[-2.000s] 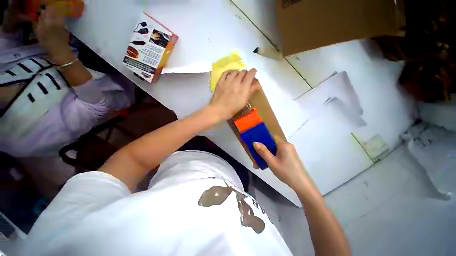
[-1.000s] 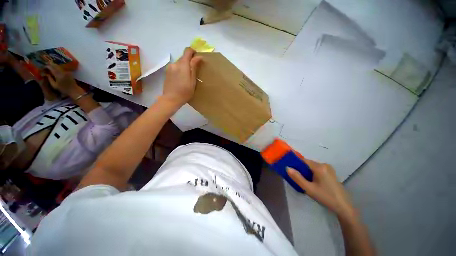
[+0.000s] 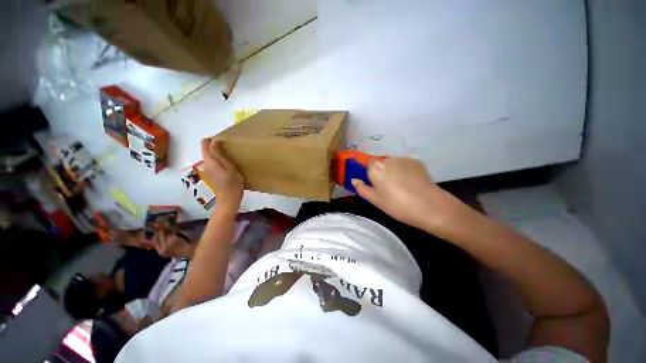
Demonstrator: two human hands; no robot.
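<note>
A small brown carton (image 3: 283,159) with dark print on its upper face stands near the table's front edge. My left hand (image 3: 222,170) holds the carton at its left end. My right hand (image 3: 398,186) grips the blue and orange tape dispenser (image 3: 350,169) and holds it against the carton's right end. The tape itself cannot be made out. A yellow paper scrap (image 3: 245,115) shows behind the carton.
A larger brown carton (image 3: 159,32) is at the back left. Orange and black retail boxes (image 3: 147,142) lie left of my carton, another (image 3: 199,186) beside my left hand. Two co-workers sit at the left, one's hand (image 3: 170,244) at a box. White wall at right.
The view has turned. The dispenser, apart from the carton a second ago, is now against its right end. The carton's end and side faces now show more. My left hand still holds its left end.
</note>
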